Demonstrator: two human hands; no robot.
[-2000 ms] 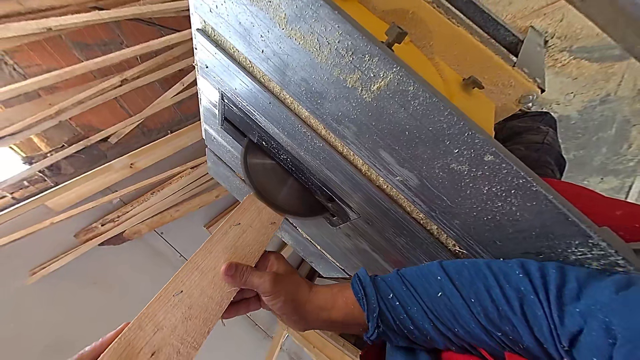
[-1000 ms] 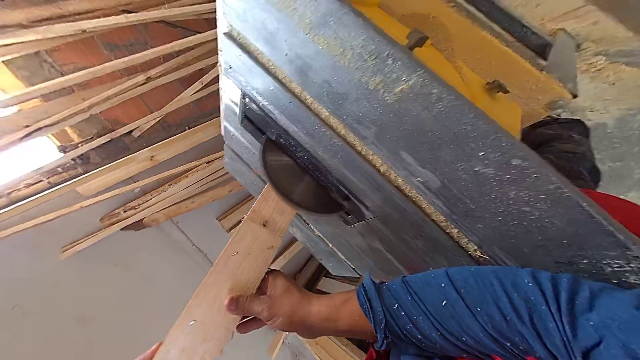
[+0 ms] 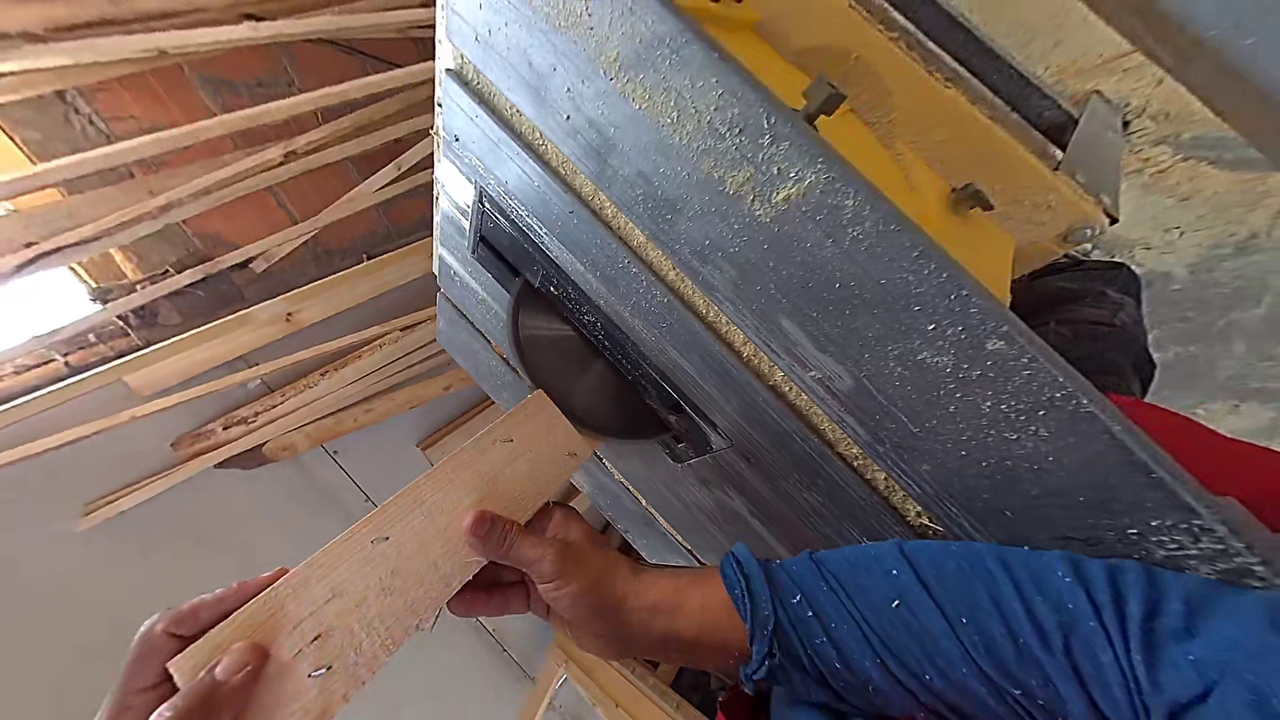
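Observation:
A wooden board (image 3: 430,540) slants up from the bottom left, its far end at the round saw blade (image 3: 575,365) of a table saw. Whether board and blade touch, I cannot tell. My right hand (image 3: 560,575), in a blue sleeve, grips the board's lower edge near its middle, thumb on top. At the near end my left hand (image 3: 200,650) holds the board, partly cut off by the frame. The blade stands through a slot in the grey metal saw table (image 3: 850,390); sawdust fills a long groove beside it.
Long wooden strips (image 3: 200,240) lie at the upper left against brickwork, with more below them over a pale surface. A yellow metal part (image 3: 900,190) with clamping knobs runs along the table's far side. Timber pieces (image 3: 620,690) lie under my right arm. Sawdust covers the floor at upper right.
The board's near end and more of my left hand have come into view at the lower left. The board lies at a flatter slant than before. My right hand still grips it.

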